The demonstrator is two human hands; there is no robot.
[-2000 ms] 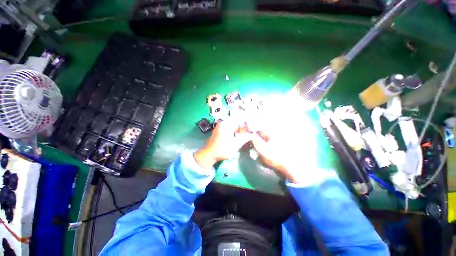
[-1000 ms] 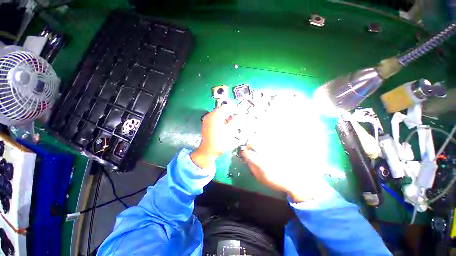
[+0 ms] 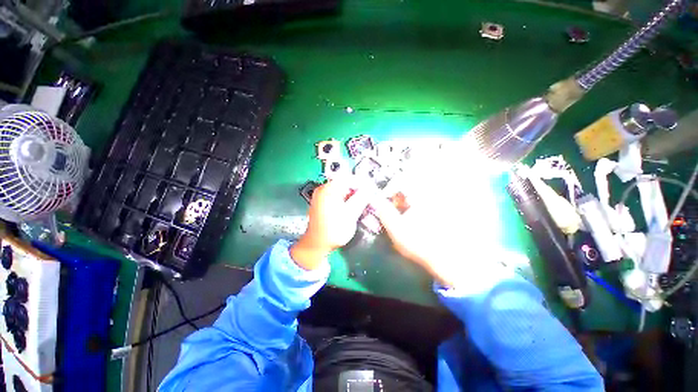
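Observation:
My left hand [image 3: 329, 218] is in blue sleeve at the near edge of the small square modules, fingers curled inward. My right hand [image 3: 419, 243] meets it fingertip to fingertip; much of it is washed out by glare. A small module [image 3: 370, 223] shows between the hands, partly covered; which fingers grip it is unclear. An amber-faced housing [image 3: 328, 149] with a dark hole lies at the cluster's left edge. A silver-white square module [image 3: 360, 146] lies beside it. A dark square part [image 3: 309, 191] lies left of my left hand. Other modules vanish in the glare.
A black blister tray [image 3: 200, 130] lies left, with parts in its near corner. A bright gooseneck lamp [image 3: 522, 129] hangs right. Beyond it are a black cylinder [image 3: 545, 237], white fittings [image 3: 599, 228] and a yellowish bottle [image 3: 601, 138]. A small fan [image 3: 38, 162] stands far left.
The view has shifted a little. My hands stay together over the near side of the cluster, and my right fingertips now reach higher, closer to the left fingertips. The module between them shows more clearly.

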